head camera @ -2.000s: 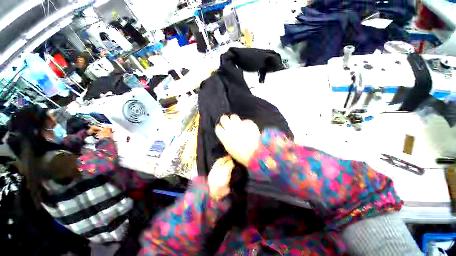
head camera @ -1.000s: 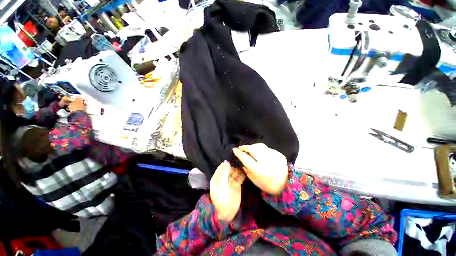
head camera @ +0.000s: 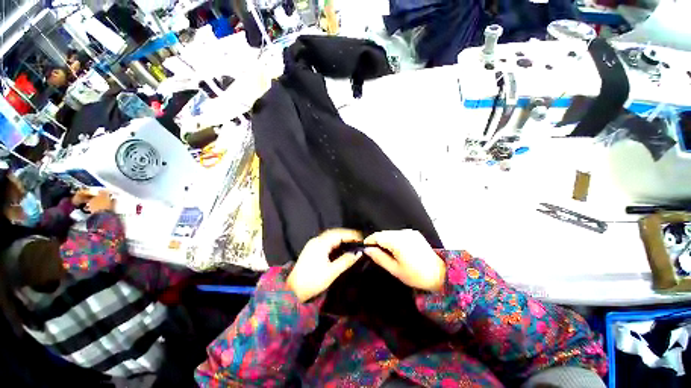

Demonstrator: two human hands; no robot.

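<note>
Black trousers lie over the left part of the white table, with one end bunched at the back and the near end at the table's front edge. My left hand and my right hand pinch a narrow black edge of the cloth between thumbs and fingers, close together at the front edge. The sewing machine stands to the right, with no cloth from my hands at its needle area. Thread snips lie on the table to the right, near a small brown tab.
Another person sits at the left by a second machine. Orange-handled scissors lie between the machines. A wooden parts tray is at the right edge. A blue basket with black and white pieces is below the table.
My hands have turned from overlapping on the cloth to side by side, both pinching its edge. Since the earliest frame they are lower on the trousers, whose near part has spread wider. The view has shifted.
</note>
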